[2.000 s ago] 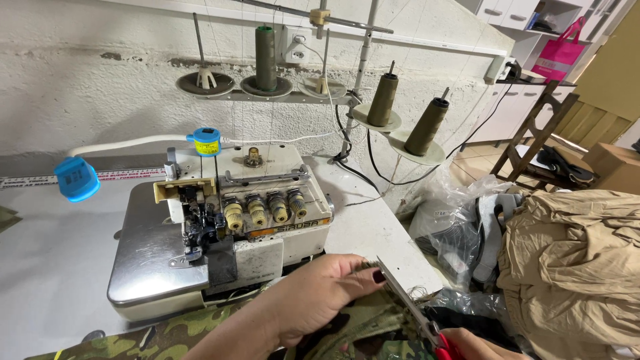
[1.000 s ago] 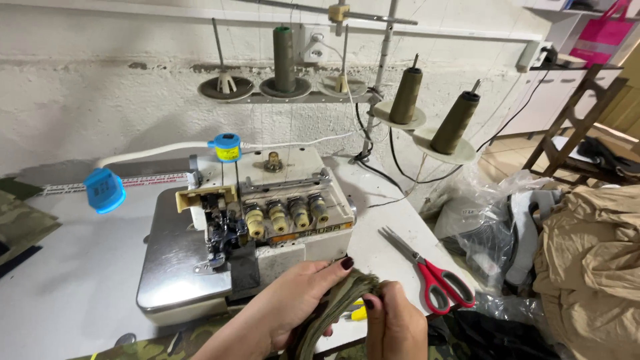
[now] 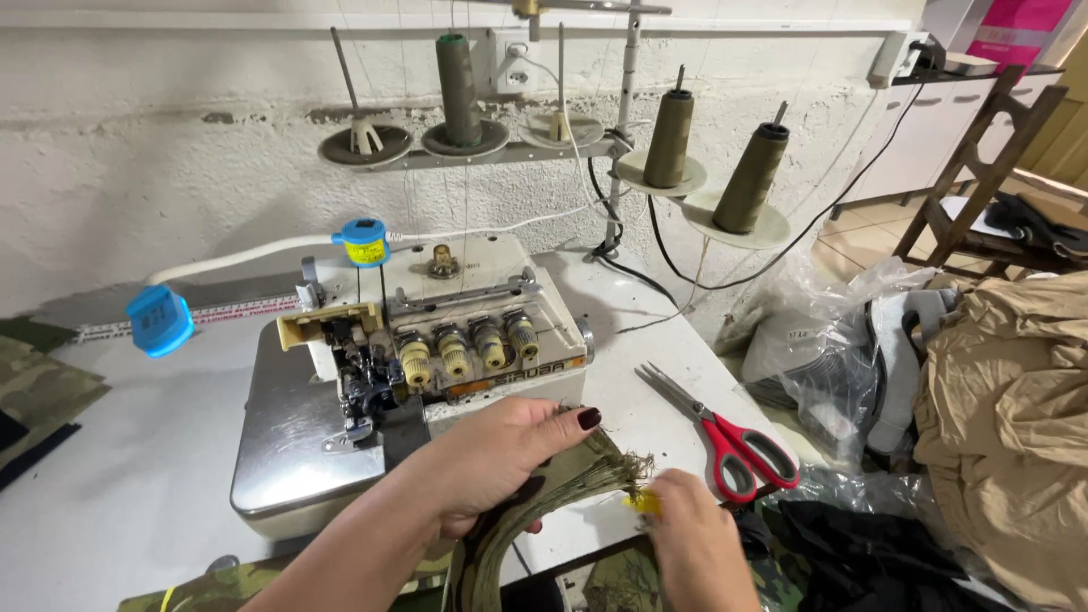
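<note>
A thick stack of camouflage fabric pieces [image 3: 544,489] with frayed ends is gripped in my left hand [image 3: 501,459], thumb on top. My right hand [image 3: 701,535] is just right of the frayed end, its fingers at a small yellow item [image 3: 643,501] that is partly hidden; whether they hold it is unclear. Red-handled scissors [image 3: 722,429] lie on the white table beyond my right hand. Behind my left hand stands a Siruba overlock sewing machine [image 3: 476,340] with several cream tension dials [image 3: 456,351] and a metal plate [image 3: 297,425] at its left.
Olive thread cones [image 3: 669,140] stand on a rack behind the machine. A blue-headed lamp [image 3: 160,320] reaches over the table's left side, near camouflage fabric [image 3: 51,374]. At the right are plastic bags [image 3: 807,365], beige cloth [image 3: 1011,425], black fabric [image 3: 875,552] and a wooden chair [image 3: 969,195].
The scissors were in my right hand two seconds ago and now lie on the table. My right hand has moved from the fabric stack to the right, beside its frayed end.
</note>
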